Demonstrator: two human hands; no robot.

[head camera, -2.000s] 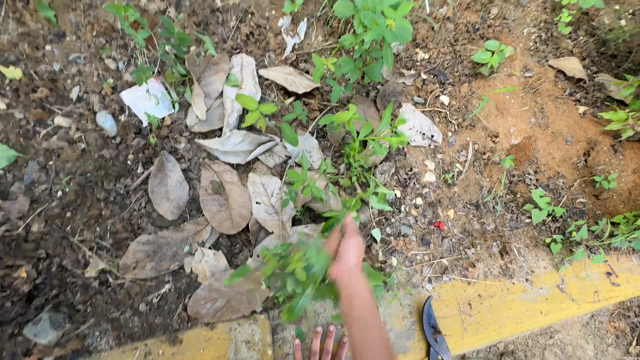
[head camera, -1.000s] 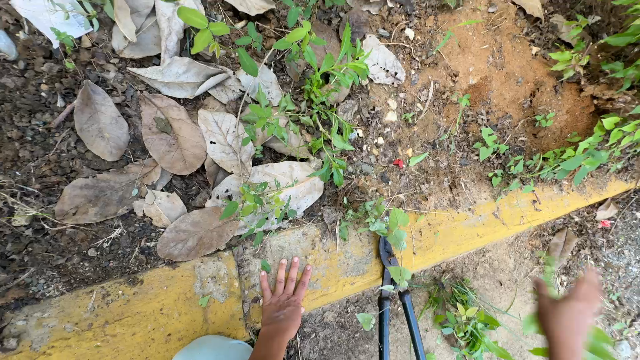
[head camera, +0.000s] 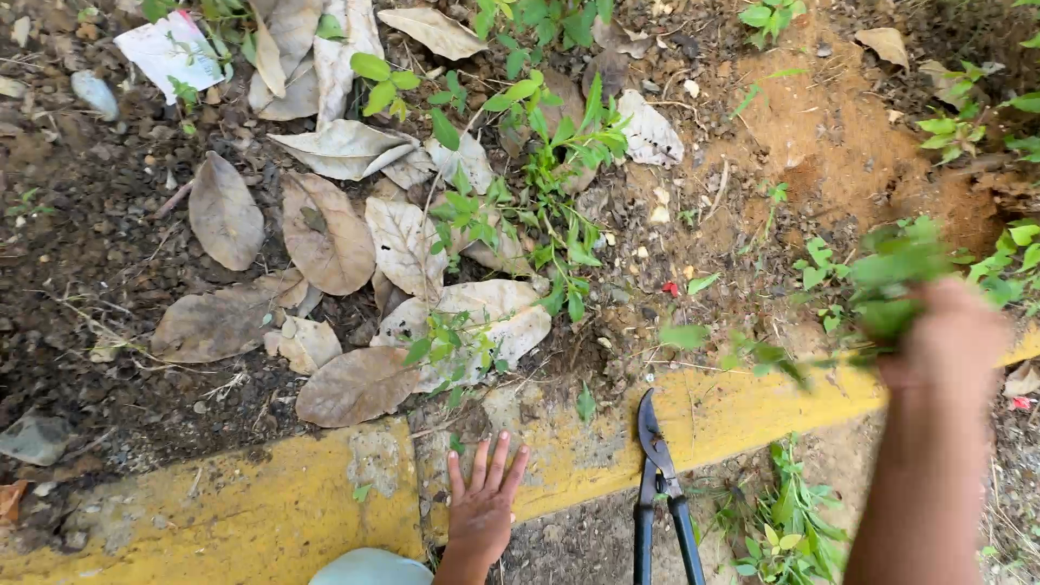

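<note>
My left hand (head camera: 485, 496) rests palm down, fingers spread, on the yellow-painted concrete curb (head camera: 268, 496), holding nothing. At the right, my right hand (head camera: 946, 333) is blurred by motion and closed around a bunch of green weeds (head camera: 898, 272), above the curb and soil. Between the hands, a pair of loppers (head camera: 656, 455) lies with its dark blades on the curb and its handles toward the bottom edge. Green weeds (head camera: 561, 219) grow among dry leaves in the soil bed beyond the curb. A pile of pulled weeds (head camera: 792, 520) lies on the ground at lower right.
Large dry leaves (head camera: 329, 236) cover much of the bed's left side. A torn white wrapper (head camera: 171, 57) lies at the upper left, near a pale stone (head camera: 95, 93). More low plants (head camera: 955, 130) grow at the right. A pale rounded thing (head camera: 370, 569) shows at the bottom edge.
My right hand, blurred and apparently without the bunch over the lower right ground a second ago, is now farther up with weeds in it. My left hand stays on the curb.
</note>
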